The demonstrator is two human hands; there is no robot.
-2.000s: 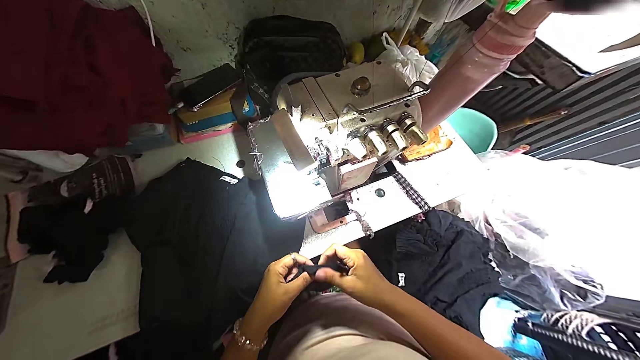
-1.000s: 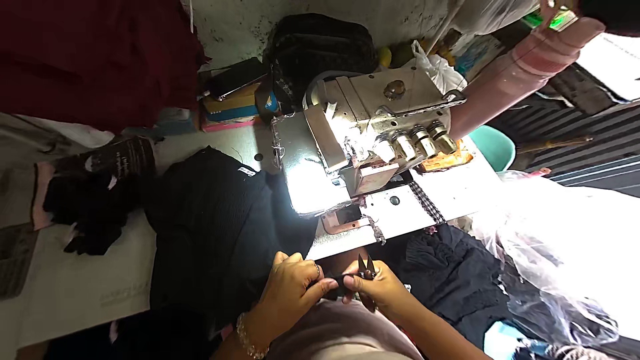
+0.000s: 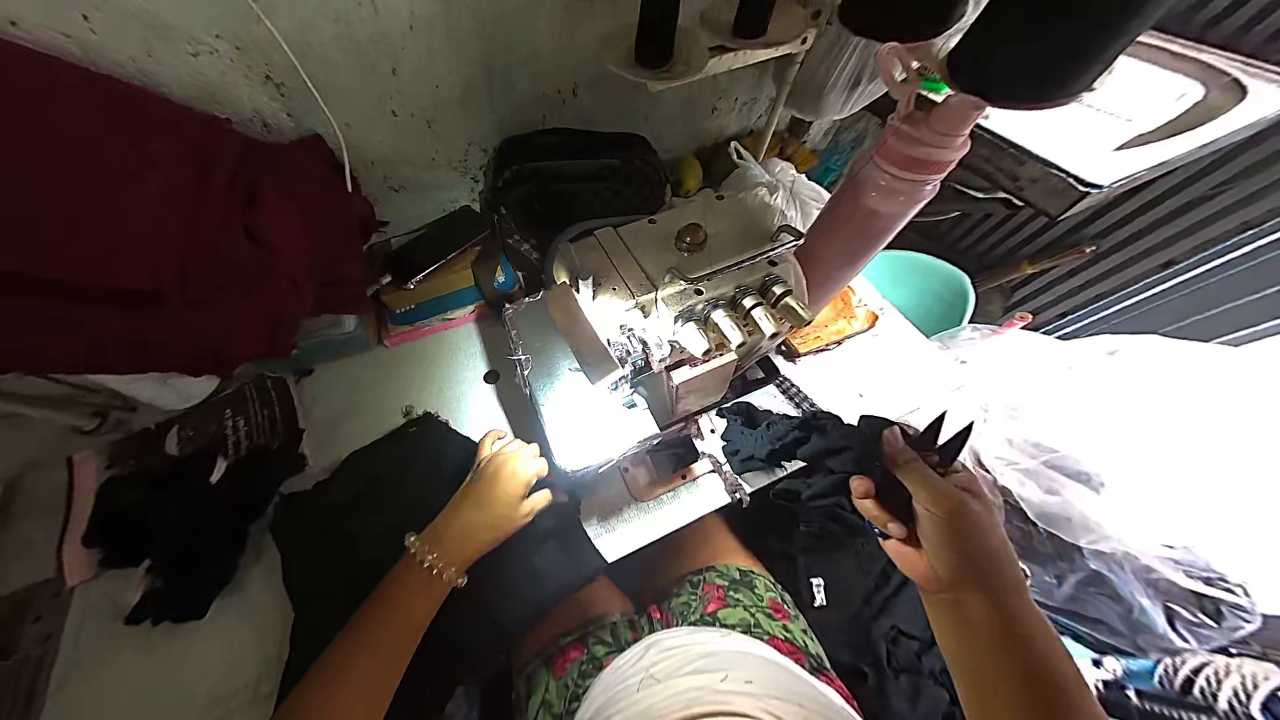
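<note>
My right hand (image 3: 935, 510) holds thread snips (image 3: 942, 440), blades pointing up, together with bunched dark cloth (image 3: 785, 437) that stretches left to the overlock sewing machine (image 3: 690, 290). My left hand (image 3: 500, 490), a beaded bracelet at its wrist, rests on a black garment (image 3: 370, 510) beside the machine's lit plate (image 3: 600, 430); its fingers are curled, and whether they pinch the cloth cannot be told. Another black garment (image 3: 840, 580) with a small white tag lies below my right hand.
Dark red cloth (image 3: 150, 220) hangs at the left. Boxes (image 3: 440, 295) and a black bag (image 3: 575, 185) stand behind the machine. A pink bottle (image 3: 885, 190), a teal basin (image 3: 920, 290) and clear plastic bags (image 3: 1110, 470) are at the right. Black scraps (image 3: 190, 520) lie at the far left.
My hands were close together over my lap with a small dark piece. They have since parted: my left hand is on the black garment, my right hand farther right with the snips and cloth.
</note>
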